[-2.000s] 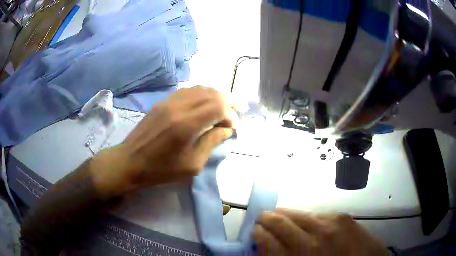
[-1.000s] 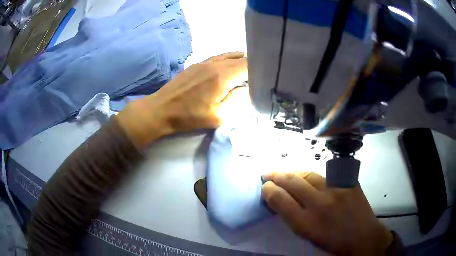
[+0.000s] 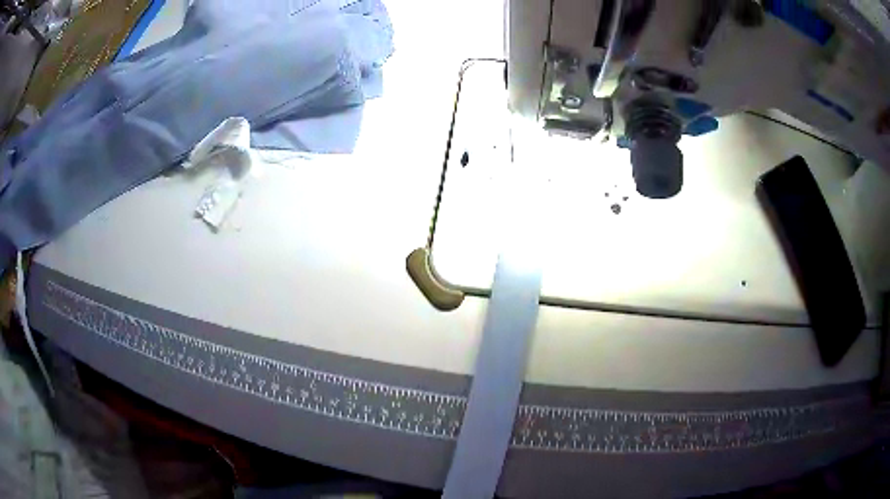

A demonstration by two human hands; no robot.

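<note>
A light blue folded strip (image 3: 498,375) runs from under the sewing machine head (image 3: 576,58), across the machine bed and the ruler tape, and over the table's near edge. Its far end is lost in the lamp glare near the needle area. Neither of my hands is in view. A stack of light blue cut pieces (image 3: 224,88) lies at the upper left, with a crumpled small white piece (image 3: 222,146) beside it.
A tan-brown tab (image 3: 433,281) sits at the bed's near left corner. A dark grey ribbed knob (image 3: 656,166) hangs below the head. A flat black oblong (image 3: 815,258) lies on the right. Printed ruler tape (image 3: 312,390) follows the curved table edge. Garments hang at the lower left.
Both hands have left the picture. The strip, earlier curved between the hands, now lies straight over the table edge. The view has shifted, so the machine head sits higher and more of the near edge shows.
</note>
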